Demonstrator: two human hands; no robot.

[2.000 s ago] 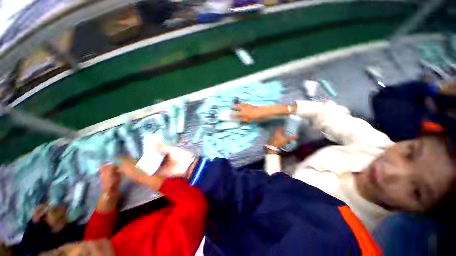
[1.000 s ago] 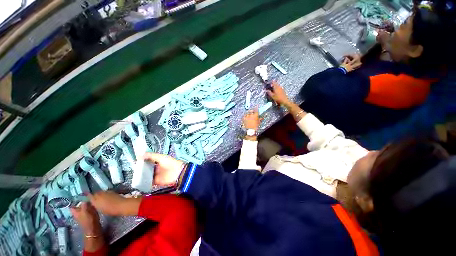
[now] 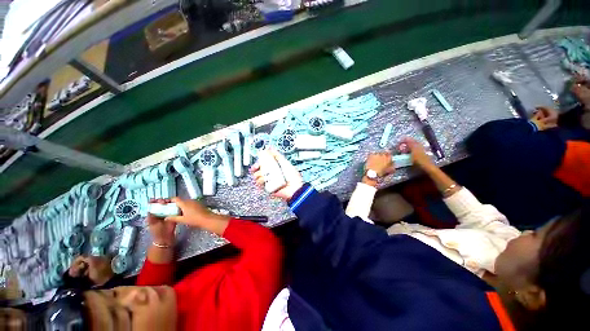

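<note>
My right hand [image 3: 279, 181], in a navy sleeve with a blue and white cuff, reaches in from the lower right over the silver-covered bench [image 3: 223, 197]. It is shut on a pale mini fan handle [image 3: 272, 169], held near the row of fans. Whether a grille seen just above belongs to it is unclear. Mint mini fans [image 3: 209, 171] lie side by side to the left, some with dark round grilles. A pile of thin mint pieces and fans [image 3: 330, 139] lies to the right. My left hand is not in view.
A red-sleeved person [image 3: 226, 271] at left handles a fan [image 3: 164, 209]. A white-sleeved person [image 3: 446, 242] at right works with both hands. Dark stick-like tools [image 3: 429, 139] lie on the bench. The green belt [image 3: 259, 87] carries one pale fan [image 3: 341, 57].
The view has shifted and is sharper than two seconds ago. My right hand has moved from behind the red-sleeved person's hands to beside the mint pile, still holding a pale piece.
</note>
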